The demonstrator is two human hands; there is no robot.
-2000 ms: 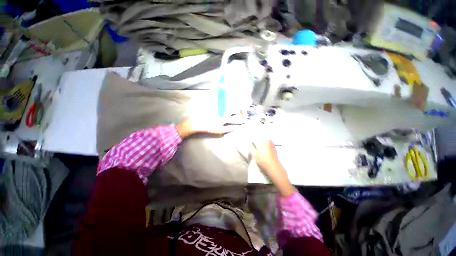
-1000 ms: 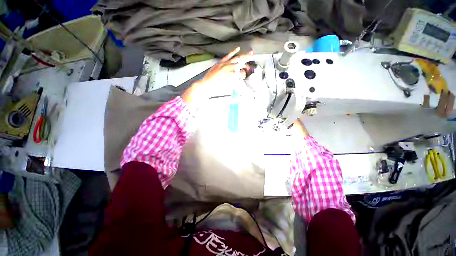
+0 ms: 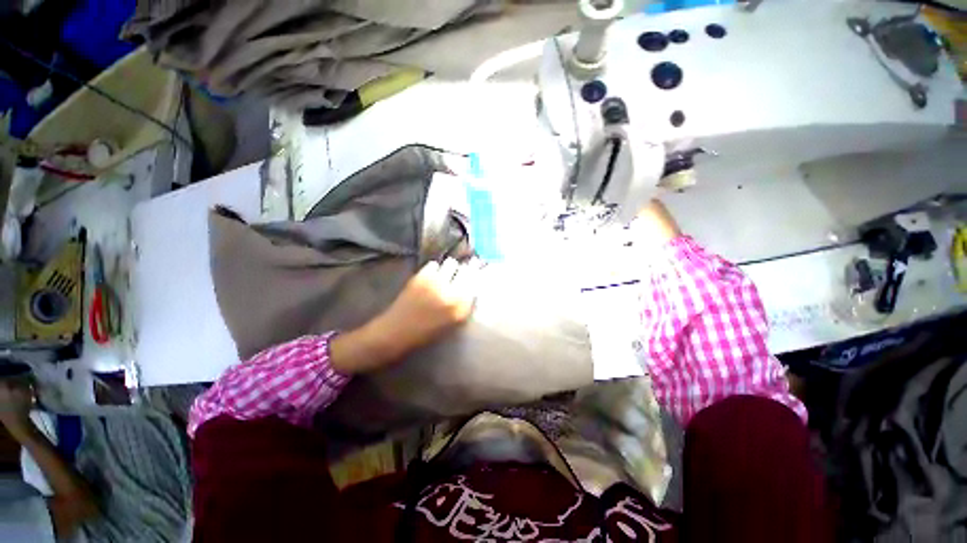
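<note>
The grey-brown garment panel [image 3: 308,281] lies on the white machine bed, its left part folded up, its front edge hanging toward my lap. My left hand [image 3: 429,302] grips the panel with curled fingers, left of the needle area. My right hand [image 3: 660,221] is mostly hidden beside the machine head; only a small part shows, so its fingers cannot be read. The white sewing machine [image 3: 742,95] stands at the right. The presser foot area [image 3: 589,217] is washed out by the lamp. A light-blue upright strip [image 3: 484,207] stands left of it.
A cloth heap [image 3: 308,48] lies behind the bed. A yellow-and-black tool [image 3: 371,95] is at the back. Black metal parts [image 3: 893,255] lie at the right. Red-handled snips [image 3: 100,308] lie on the left table. Another person's arm [image 3: 58,477] shows at lower left. Dark cloth hangs at lower right.
My left hand has come back from behind the blue strip toward me and closed on the panel, whose left part is now folded up. My right hand stays beside the machine head. The view has shifted.
</note>
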